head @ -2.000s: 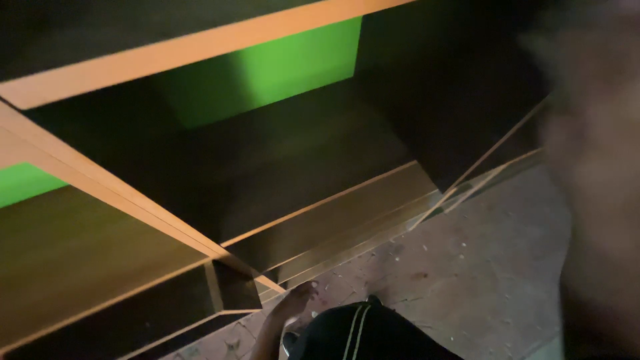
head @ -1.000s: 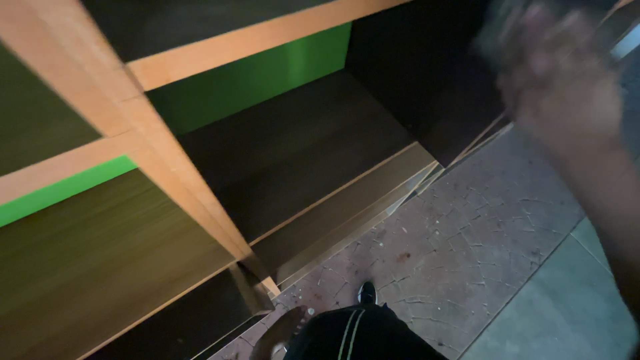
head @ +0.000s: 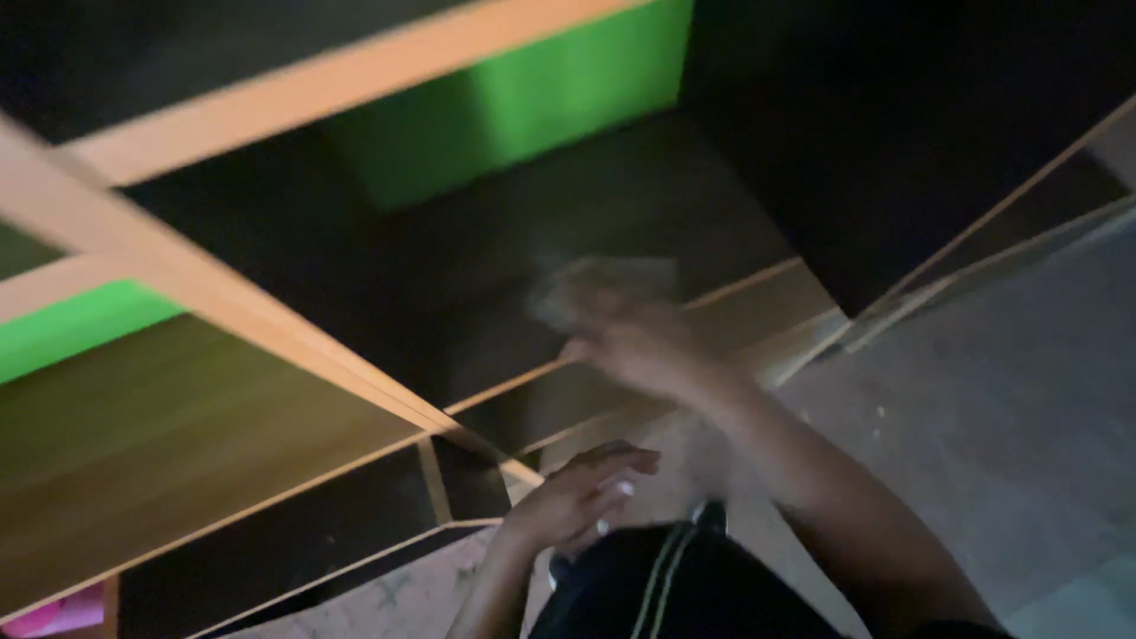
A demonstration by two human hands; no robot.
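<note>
My right hand (head: 621,328) is blurred over the front edge of the lowest dark shelf board (head: 532,240) of a wooden shelving unit. A thin, pale, cloth-like thing (head: 652,271) shows at its fingers; its exact kind is too blurred to tell. Lower down, my left hand (head: 581,497) hangs above the dark trousers, fingers partly spread and holding nothing, near the foot of the upright wooden divider (head: 293,333). A green back panel (head: 577,98) closes the compartment behind my right hand.
Another compartment with a green panel (head: 80,328) lies left of the divider. A pink thing (head: 62,617) shows at the bottom left corner. The tiled floor (head: 958,399) runs along the unit's base, with a dark shoe (head: 710,515) on it.
My right hand has moved from the upper right, outside the shelf, down and left to the shelf board. My left hand has come further into view, raised above the trousers.
</note>
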